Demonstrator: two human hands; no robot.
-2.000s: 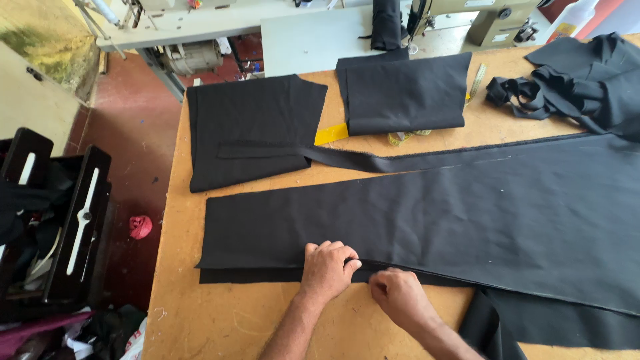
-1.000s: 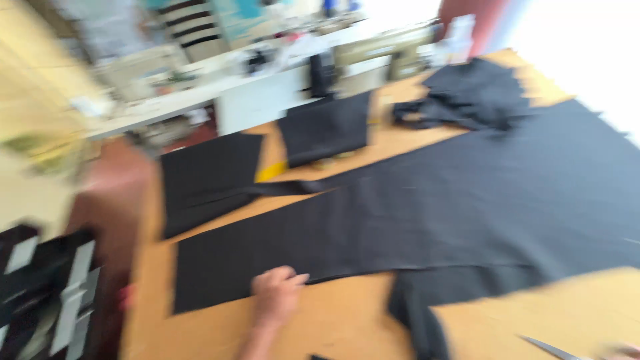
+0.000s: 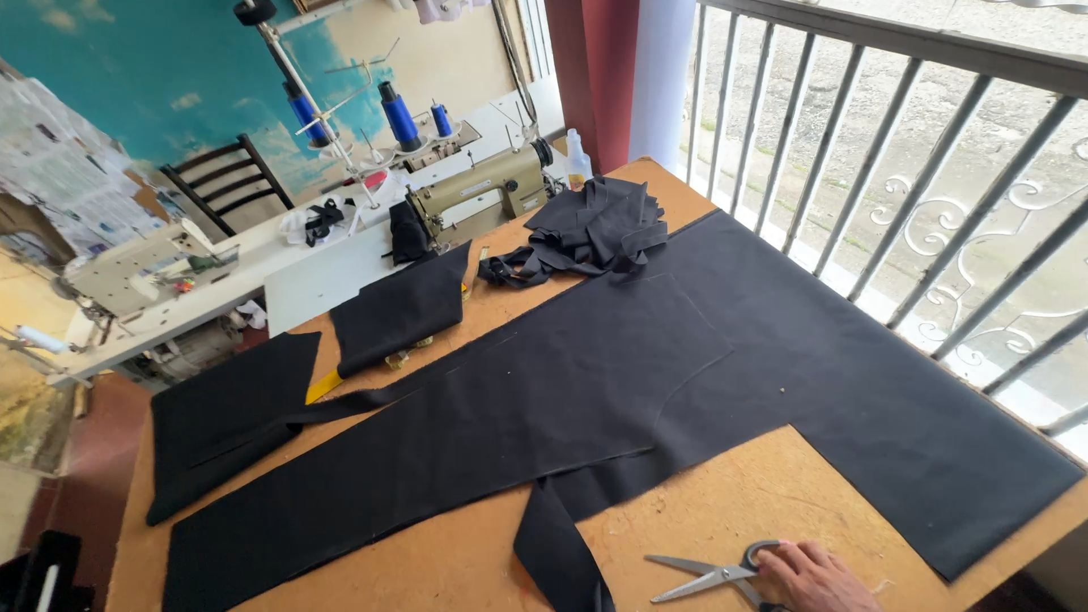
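At the bottom right, my right hand is on the dark handles of a pair of fabric scissors, whose blades stand apart and point left over the wooden table. My left hand is out of the frame. A long piece of black fabric lies across the table, with thin chalk lines on its right part. Below its edge a loose black strip hangs toward me. Two smaller black pieces, a left one and a folded one, lie on the far side.
A heap of black scraps lies near the table's far corner. Beyond the table stand a sewing machine, thread cones and a spray bottle. A metal railing runs along the right side.
Both hands were at the fabric's near edge; my left has left the view and my right is now at the scissors. A loose strip now hangs from that edge. The view has swung right and up.
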